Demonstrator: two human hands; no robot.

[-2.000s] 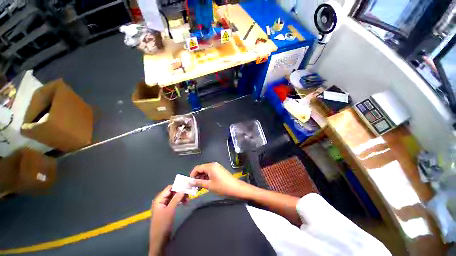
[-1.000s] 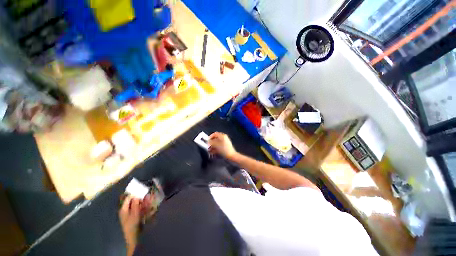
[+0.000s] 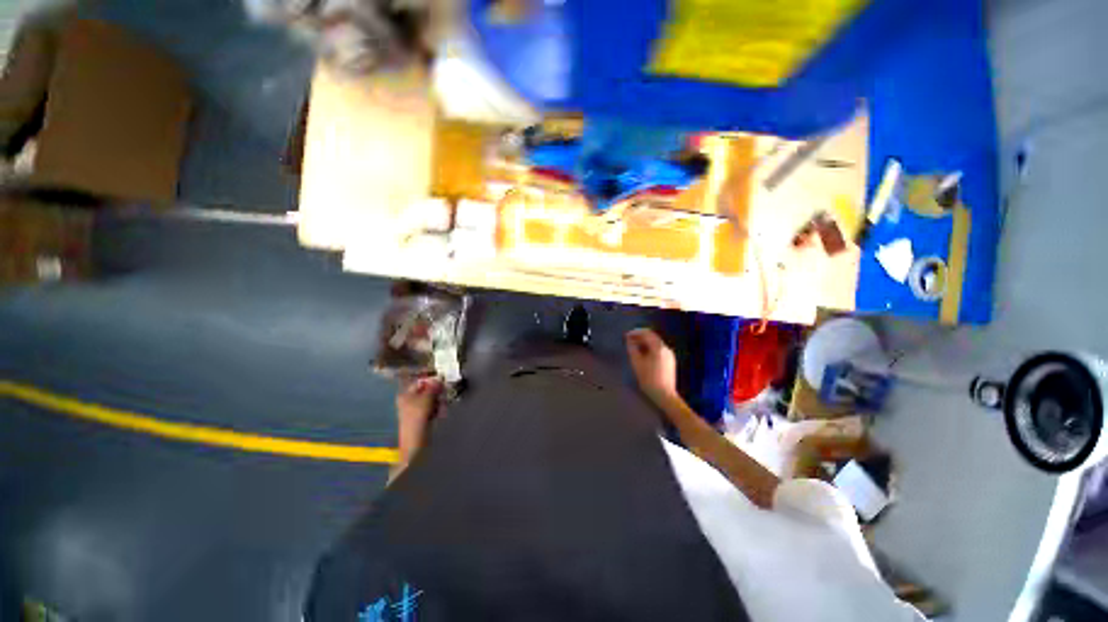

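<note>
My left hand (image 3: 419, 407) is low, left of my dark apron, with its fingers closed on a small pale piece (image 3: 446, 351) that stands up from the fingertips, somewhat blurred. My right hand (image 3: 653, 362) is right of the apron, below the table edge, with its fingers curled; no card shows in it, and whether it holds one is hidden. Ahead is the blue press (image 3: 614, 152) on a pale wooden table (image 3: 371, 158), with a yellowish work plate (image 3: 583, 231). Small whitish pieces (image 3: 474, 225) lie left of the plate.
A blue-topped bench (image 3: 930, 134) with a tape roll (image 3: 927, 278) adjoins the table at right. A black fan (image 3: 1053, 411) is at far right, a red-and-blue bin (image 3: 757, 358) under the table. A container (image 3: 407, 328) stands behind my left hand, a carton (image 3: 112, 109) at upper left.
The view has turned and now faces the press table squarely. Both hands have moved apart from their shared hold on a card. The card seen in my right hand a second ago no longer shows.
</note>
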